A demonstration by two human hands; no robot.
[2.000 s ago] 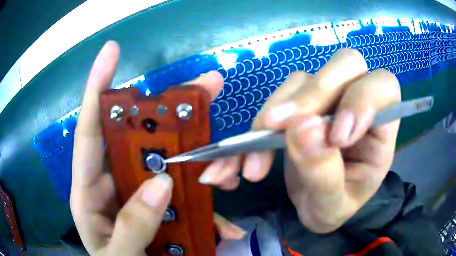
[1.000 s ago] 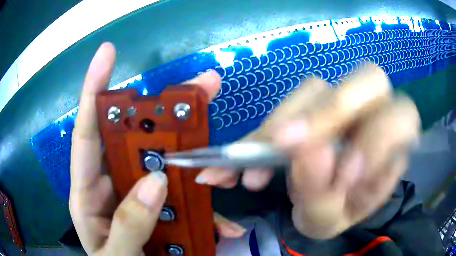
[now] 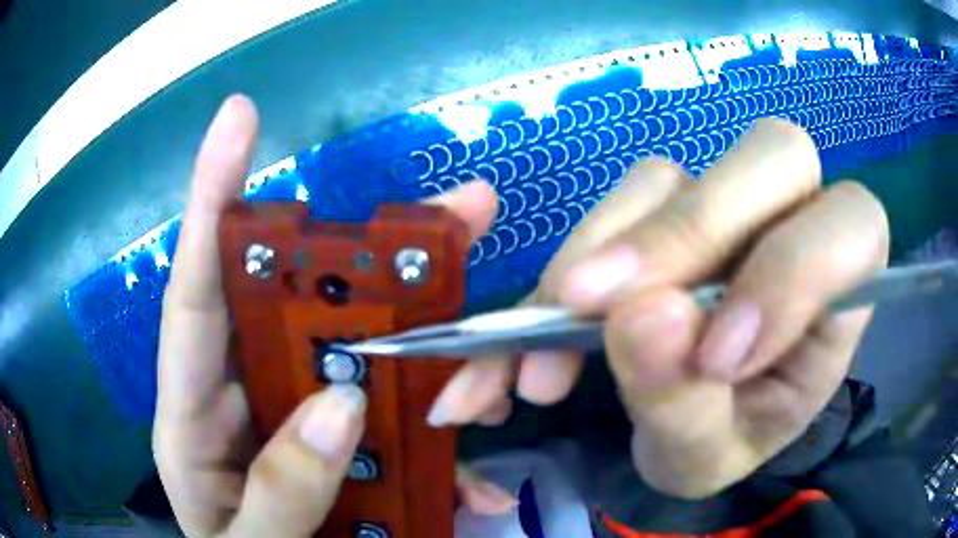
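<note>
My left hand (image 3: 200,389) holds the red-brown carrier block (image 3: 420,420) upright, its thumb tip against the lower edge of the top round part (image 3: 342,366). Two more round parts show below it in a row, the lowest cut off by the picture's edge. My right hand (image 3: 725,326) grips the silver tweezers (image 3: 525,328) like a pen. Their tip is at the upper right edge of the top round part. A thin ring shows around that part; whether it is fully seated I cannot tell.
The blue ring sheet (image 3: 567,158) with rows of white arcs crosses behind the block on the green surface (image 3: 347,95). Another dark red carrier block (image 3: 21,462) lies at the far left edge. Dark clothing with red piping (image 3: 735,525) shows at the lower right.
The block and my left hand have shifted slightly right and down. The tweezer tip has moved from the right side of the top round part to its upper right edge.
</note>
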